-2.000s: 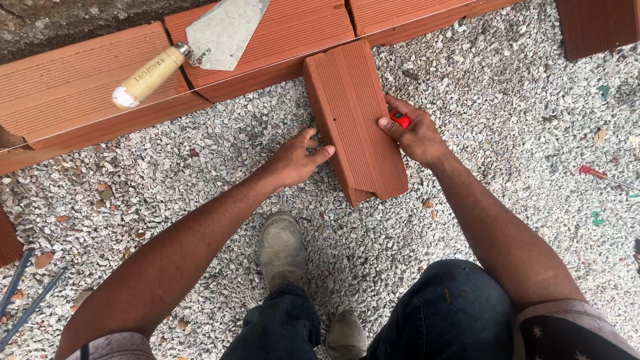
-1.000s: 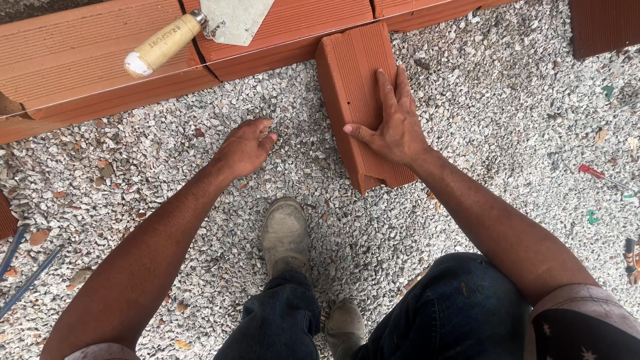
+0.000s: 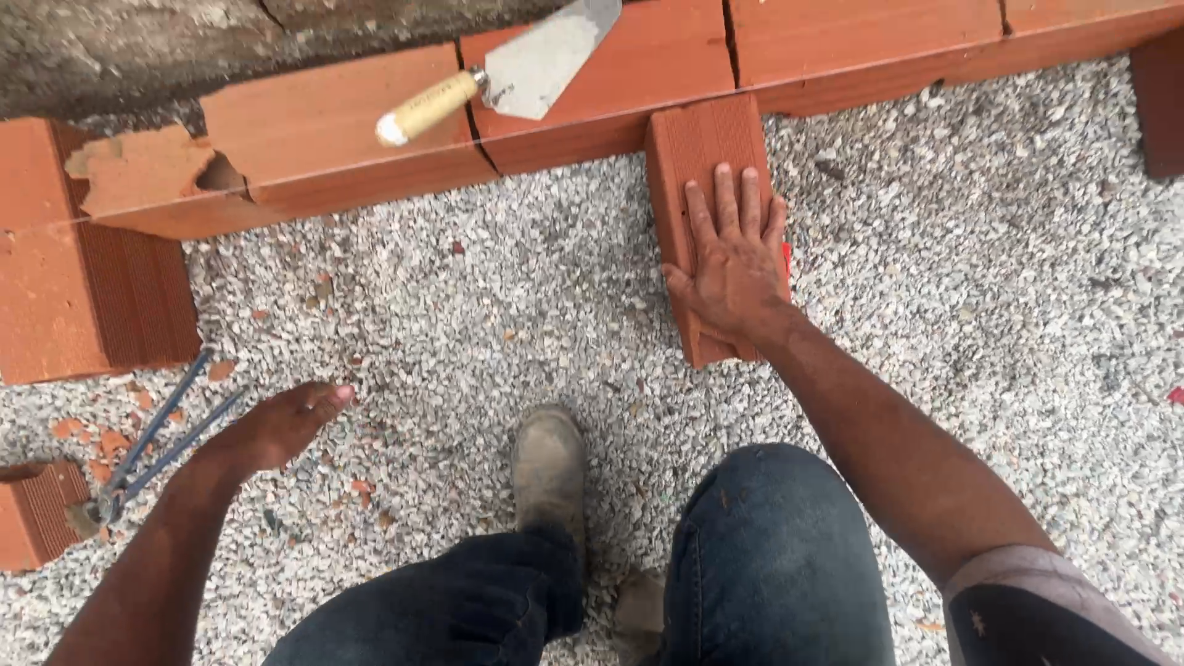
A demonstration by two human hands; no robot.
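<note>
A ridged clay block (image 3: pixel 710 148) lies on the gravel, its far end against the row of clay blocks (image 3: pixel 592 74). My right hand (image 3: pixel 735 264) rests flat on top of it, fingers spread a little; something small and red shows at the block's right side beside the hand. My left hand (image 3: pixel 301 421) is over the gravel at the left, holding nothing that shows, near blue-handled metal pincers (image 3: pixel 153 444). A pointing trowel (image 3: pixel 546 65) with a wooden handle lies on top of the row. A taut string (image 3: pixel 610 113) runs along the row's near edge.
At the left stand a larger clay block (image 3: pixel 139 287) and a small block piece (image 3: pixel 42 513), with clay chips (image 3: pixel 111 444) around. A broken block (image 3: pixel 143 176) sits in the row's left part. Another dark block (image 3: pixel 1161 102) is at the right edge. My boot (image 3: pixel 549 462) stands on the gravel.
My left hand has moved away from the block, left toward the pincers. My right hand has gone from the block's right side to its top. The view has shifted left.
</note>
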